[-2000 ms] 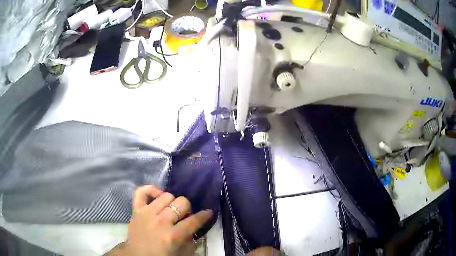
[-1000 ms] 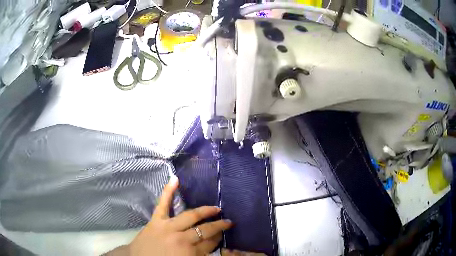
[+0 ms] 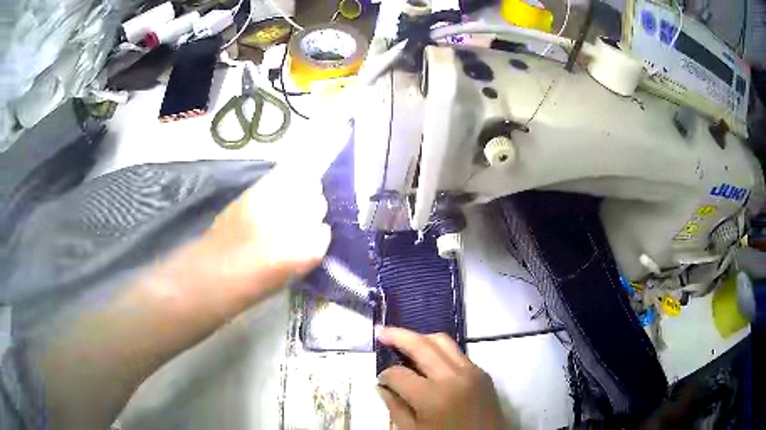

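The dark band (image 3: 416,290) runs under the presser foot area toward me, with pale stitching along its edges. The grey striped garment (image 3: 134,197) lies left of it, bunched toward my left hand. My left hand (image 3: 281,231), blurred and overexposed, grips the garment where it meets the dark cloth, left of the needle; its far fingers are washed out. My right hand (image 3: 441,378) pinches the band's left edge at the bottom. The sewing machine head (image 3: 537,117) stands over the band. The needle tip is not clear.
A second dark striped piece (image 3: 588,294) lies under the machine arm. Green-handled scissors (image 3: 250,117), a phone (image 3: 189,84) and a tape roll (image 3: 327,59) lie behind my left hand. A shiny metal plate (image 3: 336,323) shows left of the band. White cloth (image 3: 50,59) is heaped upper left.
My left hand has moved forward beside the machine head, drawing the garment and dark cloth up and uncovering the metal plate. My right hand has come into view from the bottom edge onto the band.
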